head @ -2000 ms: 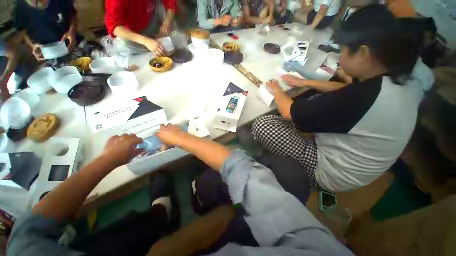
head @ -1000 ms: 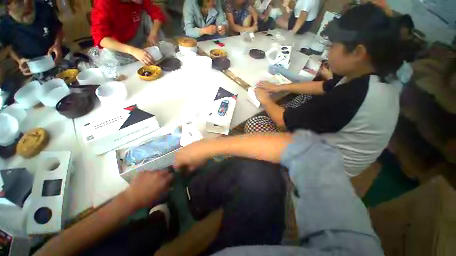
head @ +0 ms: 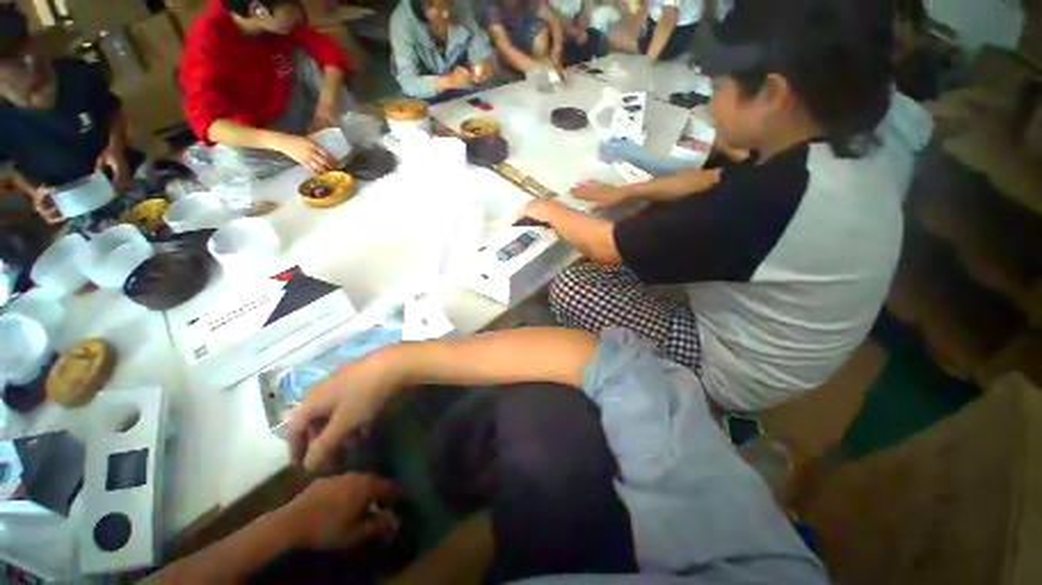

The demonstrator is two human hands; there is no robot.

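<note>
The open retail box [head: 271,402] lies at the table's near edge. The bagged slab with a pale blue face [head: 349,346] lies inside it, under crinkled clear plastic. My right hand [head: 343,406] is over the box's near left part, fingers bent down and apart, with nothing visible in it; it hides part of the box. My left hand [head: 343,511] is low, below the table edge, fingers curled, dark and blurred; whether it holds something small is unclear. The white box lid [head: 257,323] with a black-and-red corner lies behind the box.
A white insert with cutouts [head: 123,480] lies at left beside a dark-sided box [head: 46,471]. A printed product box [head: 514,261] stands to the right. White bowls [head: 243,242] and round yellow-brown discs [head: 80,371] are at left. A person [head: 788,229] sits close at right.
The slab lies uncovered by my hands since two seconds ago. My right hand has moved left over the box's near corner; my left hand has dropped below the table edge. The neighbour's hand moved near the product box.
</note>
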